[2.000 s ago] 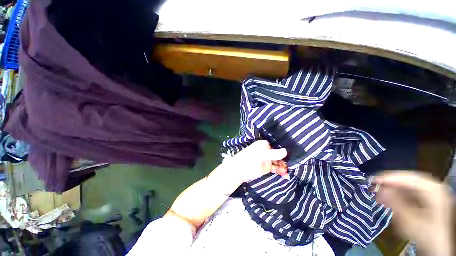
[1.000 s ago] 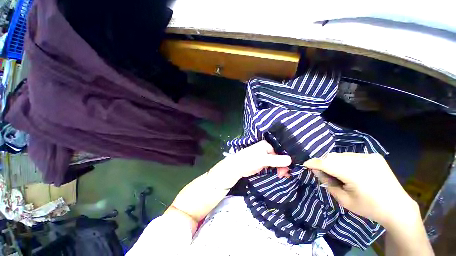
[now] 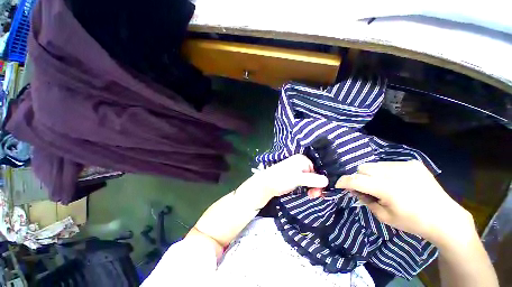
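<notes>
A black-and-white striped garment lies bunched on my lap, with a dark gathered edge. My left hand pinches the dark edge between thumb and fingers near the garment's middle. My right hand is just to the right, with thumb and forefinger closed together at the same dark edge, almost touching my left fingertips. I cannot make out a needle or thread between the fingertips. Something small and greyish shows under the curled fingers of my right hand, too blurred to name.
Maroon cloth and black garments hang from the table at the left. The white table runs across the top, with a yellow-brown drawer under it. A dark strand lies on the table. A blue crate stands at the far left.
My right hand has come in from the far right, where it was blurred, to the dark edge beside my left fingertips. My left hand keeps its hold.
</notes>
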